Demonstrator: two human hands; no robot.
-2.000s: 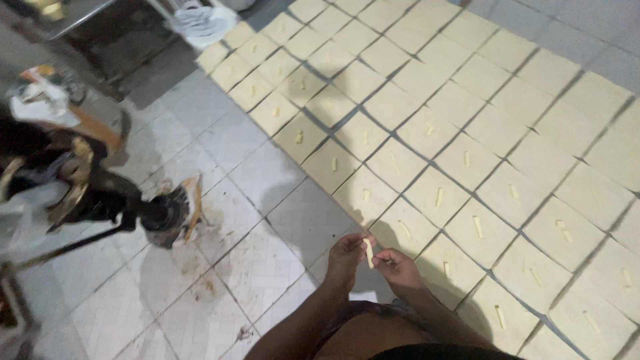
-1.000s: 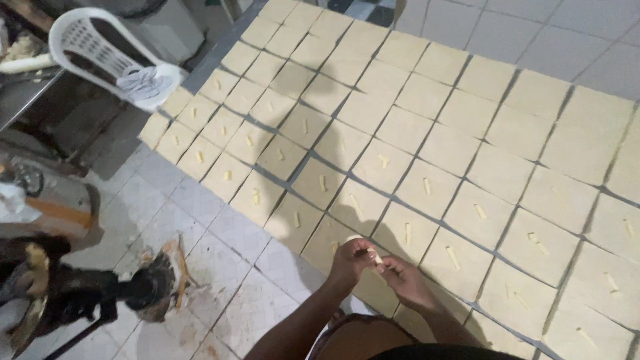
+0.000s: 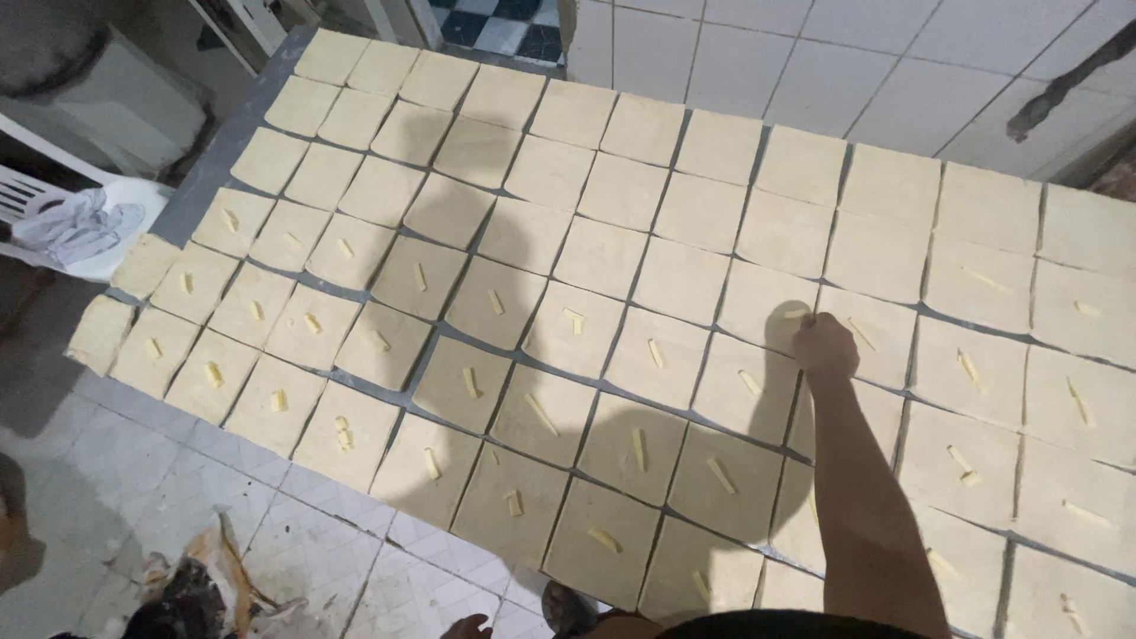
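Rows of pale dough squares (image 3: 603, 253) lie on a grey table. My right hand (image 3: 827, 344) reaches over them, fingers closed at a small pale yellow strip (image 3: 793, 313) that rests on a square just left of the fingertips. Whether the fingers still touch the strip is hard to tell. At the bottom edge part of my left hand (image 3: 468, 627) shows, low beside the table edge and mostly out of the frame; what it holds cannot be seen. Yellow strips such as this one (image 3: 655, 353) lie on many squares in the nearer rows. Many far squares bear none.
A white plastic chair (image 3: 133, 209) with a crumpled cloth (image 3: 78, 226) stands at the left. The grey table's edge (image 3: 240, 133) shows there. A tiled wall (image 3: 754, 53) runs behind. On the tiled floor (image 3: 311, 550) at lower left is a dark object with a torn, pale piece around it.
My hands were together at a pale strip near the table edge; now they are apart, the right stretched forward over the dough and the left low. The view has swung to the right.
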